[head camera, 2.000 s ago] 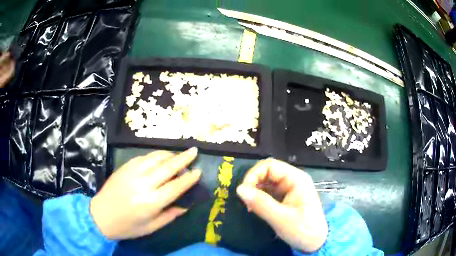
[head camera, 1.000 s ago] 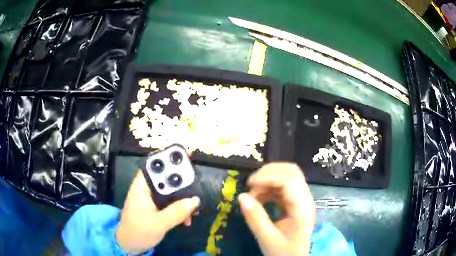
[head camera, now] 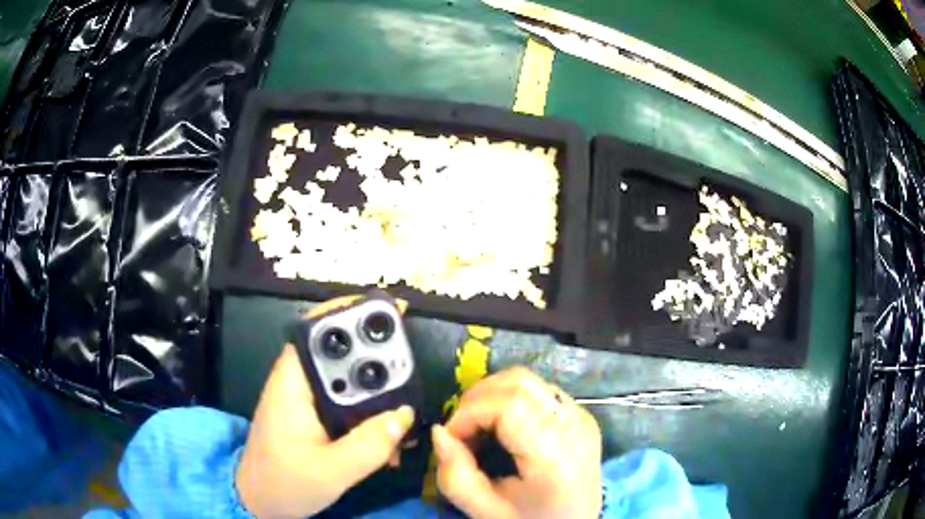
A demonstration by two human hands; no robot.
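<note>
My left hand (head camera: 304, 436) holds a dark phone unit (head camera: 361, 350) with its silver-grey camera block and three round lenses facing up, just below the left parts tray. My right hand (head camera: 522, 441) is to the right of the unit, with thumb and curled fingers near each other; whether it pinches a small part cannot be seen. The left parts tray (head camera: 583, 233) is densely filled with cream-white pieces. The right parts tray (head camera: 801, 294) is butted against it and holds a looser heap of pale pieces.
Glossy black compartment trays lie at the left (head camera: 112, 218) and right (head camera: 893, 294). Tweezers (head camera: 649, 400) lie below the right parts tray. Long pale strips (head camera: 700, 91) run beyond the trays. Worn yellow tape (head camera: 473, 360) marks the green bench.
Two seconds ago no unit showed; one second ago my left hand held it lens side up. Since then my right hand has moved left and lower, nearer the unit. The view has shifted slightly.
</note>
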